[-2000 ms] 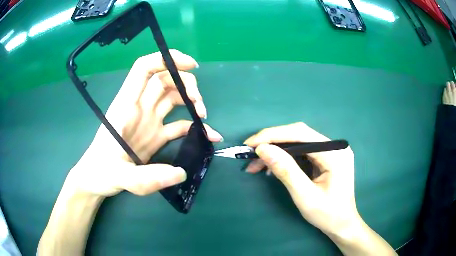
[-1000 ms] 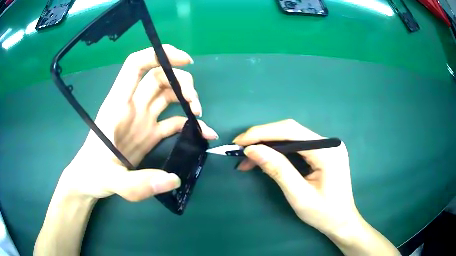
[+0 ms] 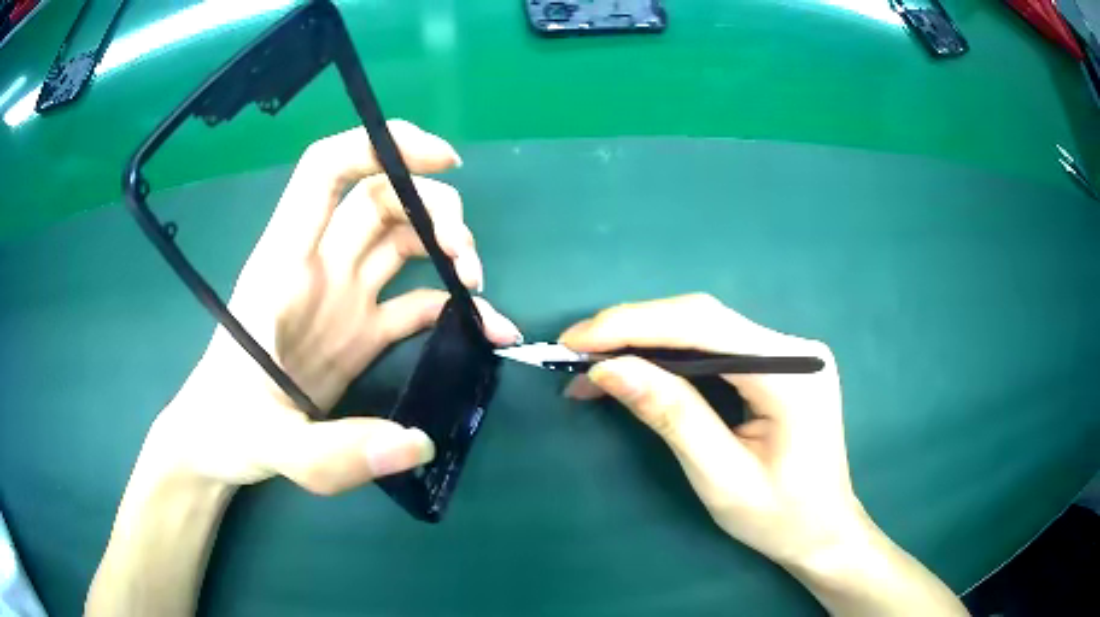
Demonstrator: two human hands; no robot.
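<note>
A black phone middle frame [image 3: 425, 229] is tilted in my left hand [image 3: 326, 289]. My thumb rests on its solid lower plate [image 3: 444, 392] and my fingers are behind and along its right side. The notched upper bracket area [image 3: 259, 84] points up and away from me. My right hand [image 3: 712, 398] holds black-handled tweezers [image 3: 724, 362] like a pen. Their bright tips touch or nearly touch the right edge of the lower plate, close to my left fingertip. No small part can be made out at the tips.
More phone frames lie on the glossy green surface [image 3: 748, 97] at the far side: one at top centre [image 3: 597, 15], one at top left [image 3: 70, 80], one at top right [image 3: 931, 27]. A red edge [image 3: 1047, 27] shows at the top right corner. The duller green strip [image 3: 603, 506] is nearest me.
The far frames have shifted left across the view. My hands and the held frame moved slightly left, and the tweezers are more level. The other person's hand and sleeve at the right have left the view.
</note>
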